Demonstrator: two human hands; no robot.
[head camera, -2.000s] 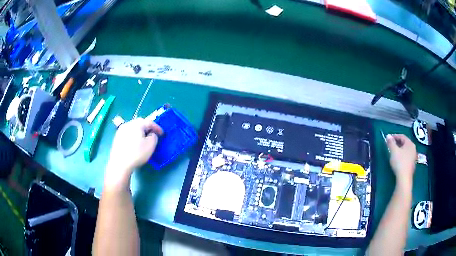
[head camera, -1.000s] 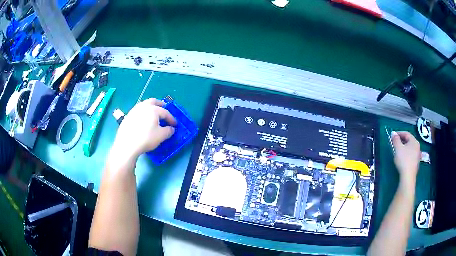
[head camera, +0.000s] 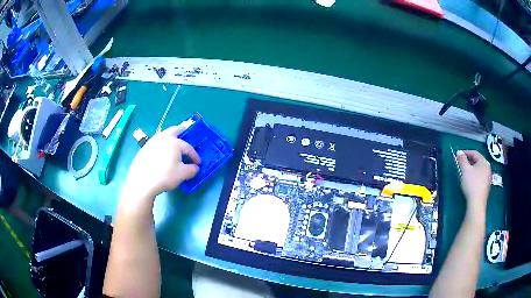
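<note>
My left hand (head camera: 160, 163) is over the blue screw tray (head camera: 216, 152), left of the laptop. Its thumb and fingers are curled close together; any tiny screw between them is too small to tell. My right hand (head camera: 476, 171) rests right of the laptop, pinching thin silver tweezers (head camera: 454, 155). The open laptop chassis (head camera: 232, 195) lies between my hands. It holds a black battery (head camera: 349, 156) along the far side, a motherboard (head camera: 300, 218) below it and an orange flat cable (head camera: 406, 191) right of centre.
A green-handled tool (head camera: 116, 145), a tape roll (head camera: 82, 156) and small parts lie at left. A metal rail (head camera: 279, 85) runs behind. Two cooling fans (head camera: 496, 246) and a black panel (head camera: 518, 204) are at far right. A black stand-like object (head camera: 468, 103) is at the back right.
Over the tray, my left hand has moved right from the tray's left edge, and its fingers now curl above the tray. My right hand keeps nearly the same place. The camera view has shifted slightly.
</note>
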